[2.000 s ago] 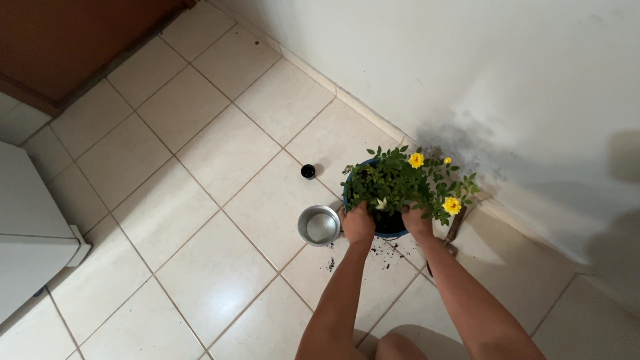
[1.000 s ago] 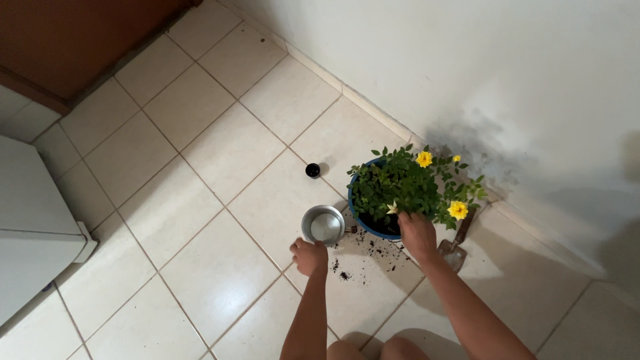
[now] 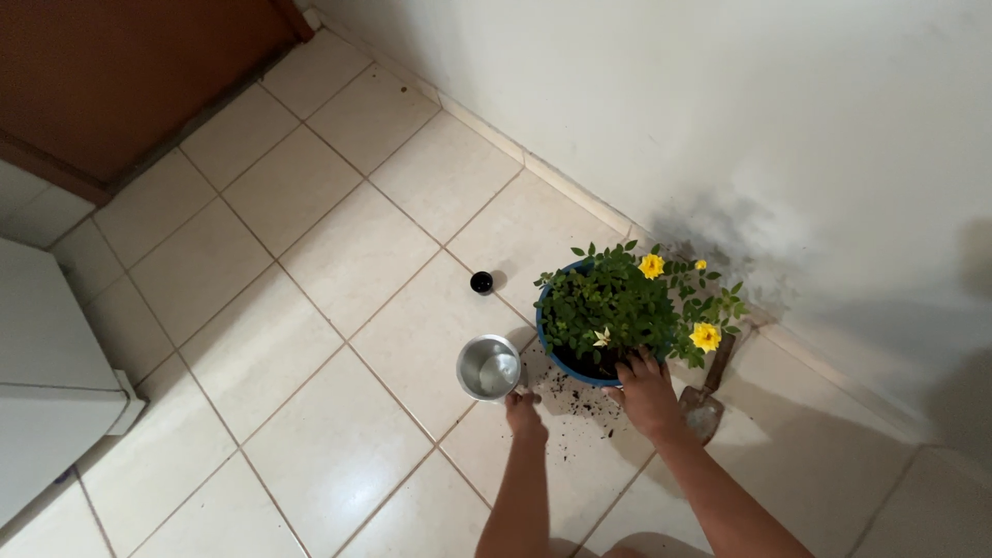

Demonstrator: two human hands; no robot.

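Note:
A metal pot (image 3: 488, 368) with clear liquid in it is at the near side of the blue planter, and my left hand (image 3: 525, 415) grips it at its near edge, where a handle is mostly hidden. My right hand (image 3: 647, 387) rests at the near rim of the blue planter (image 3: 570, 373), its fingers spread over the dark soil under the leaves. A leafy rose plant (image 3: 612, 302) with yellow flowers (image 3: 705, 337) fills the planter and leans toward the wall.
A small black cup (image 3: 481, 283) stands on the tiles beyond the pot. A rusty hand trowel (image 3: 701, 407) lies right of the planter. Loose soil (image 3: 577, 399) is scattered on the floor. The white wall and its baseboard (image 3: 573, 190) run behind; a wooden door (image 3: 139, 70) is at upper left.
My left hand has gone from the planter to the metal pot and taken hold of it. My right hand has stayed at the planter, now at its near rim. More soil shows on the floor.

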